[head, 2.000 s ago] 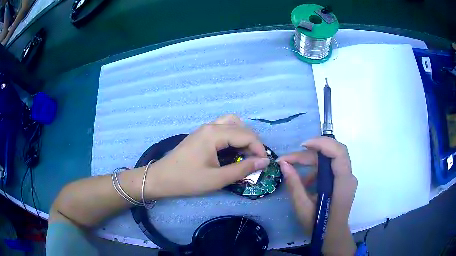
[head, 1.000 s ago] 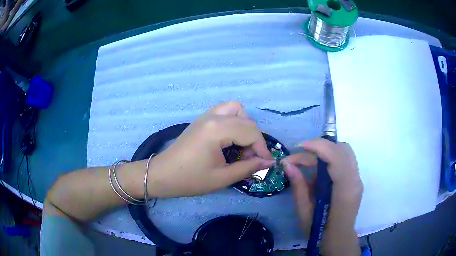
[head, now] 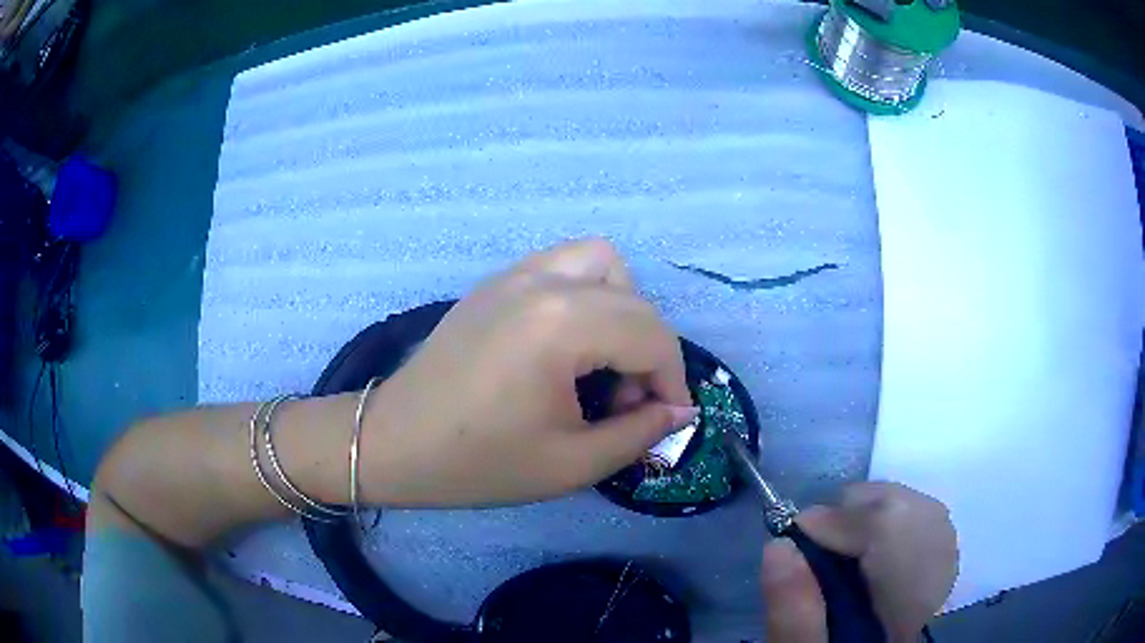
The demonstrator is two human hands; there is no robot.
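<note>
The black headphones lie on the white foam sheet, with the headband point(head: 337, 534) curving at the left. The open ear cup shows a green circuit board point(head: 691, 485) and a small silver-white battery point(head: 674, 445). My left hand point(head: 553, 377) covers the cup's left side, thumb and finger pinched over the board; a wire between them is too small to tell. My right hand point(head: 879, 553) grips the soldering iron point(head: 768, 500), its thin tip at the board's right part. The other ear cup point(head: 565, 605) lies at the bottom edge with a thin wire across it.
A solder spool point(head: 879, 57) stands at the far right of the foam sheet point(head: 440, 163). White paper point(head: 1005, 314) lies at the right. A dark tear marks the foam beyond the cup. A blue cap point(head: 83, 199) and dark cords are at the left.
My right hand has turned the iron from pointing away to pointing at the board, and its fingertips have left the board. My left hand stays pinched there. The view has shifted.
</note>
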